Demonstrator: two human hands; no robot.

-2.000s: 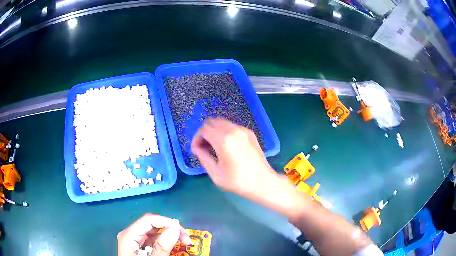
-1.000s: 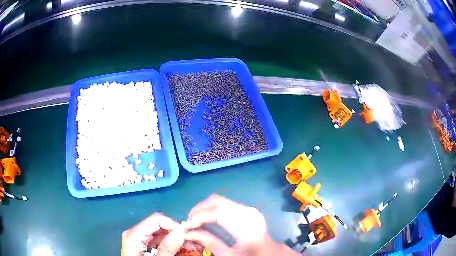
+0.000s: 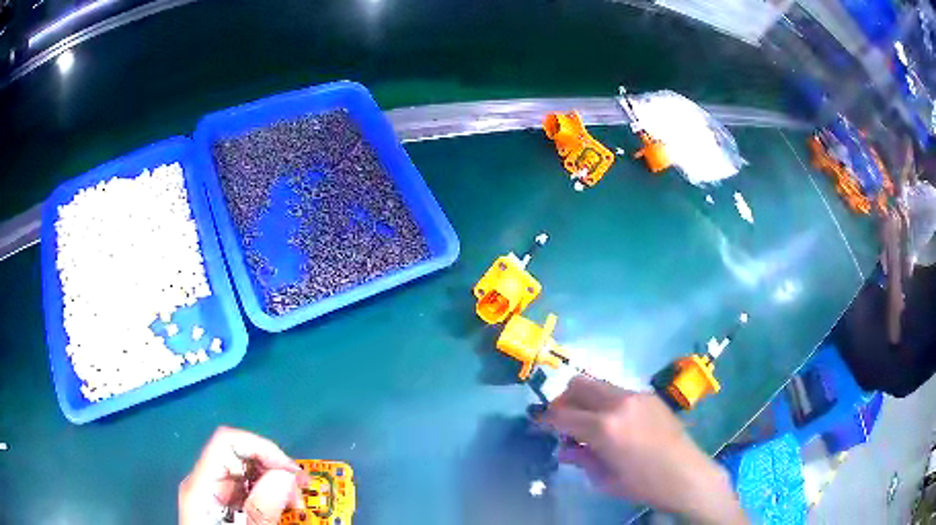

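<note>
My left hand is at the bottom left, its fingers on an orange connector housing that is cut off by the lower edge. My right hand is low at the centre right, palm down and slightly blurred, over the spot just below two loose orange housings. Its fingertips are close to the lower one. What lies under the fingers is hidden. A small white piece lies left of the right hand.
At the left are a blue tray of white parts and a blue tray of dark parts. Another orange housing lies right of my right hand. More housings and a clear plastic bag lie at the back right. A blue bin stands beyond the bench edge.
The view has turned right, so the trays sit further left. My right hand went from the dark parts tray to the held housing, then out to the loose housings. My left hand keeps its housing.
</note>
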